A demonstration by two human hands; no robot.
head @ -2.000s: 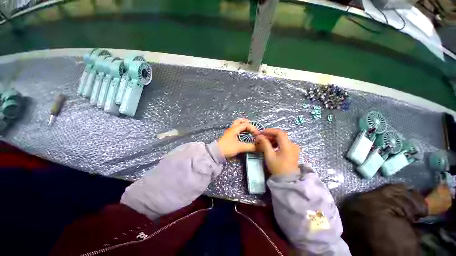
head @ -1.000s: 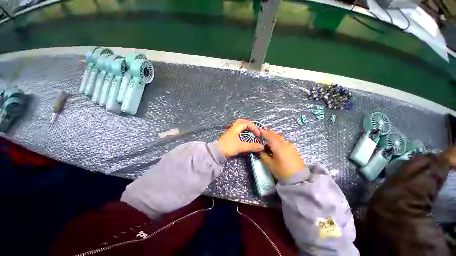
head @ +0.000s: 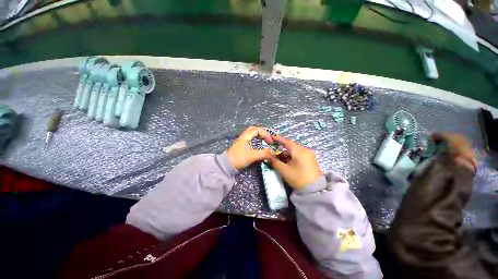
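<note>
A mint-green handheld fan [head: 274,188] is in front of me, its handle pointing toward my body over the bubble wrap. My left hand [head: 246,149] is closed around the left side of its round head. My right hand [head: 299,164] is at the right side of the neck, fingertips against it and close to my left fingertips. A small yellow and dark detail shows between the fingers. The fingers hide most of the neck, and I cannot tell whether my right hand holds a small part.
Bubble wrap [head: 207,103] covers the table. Grouped fans [head: 131,106] stand left, beside a screwdriver [head: 53,124]. Metal fittings [head: 352,97] and green pieces [head: 338,114] lie back right. Another person's hand [head: 457,148] reaches over fans [head: 389,152] at right. One unit [head: 429,62] is on the green belt.
The handle has swung slightly and points more straight toward me. The neighbour's arm has moved over the right-hand fans. A unit now shows on the belt. The whole view has shifted a little.
</note>
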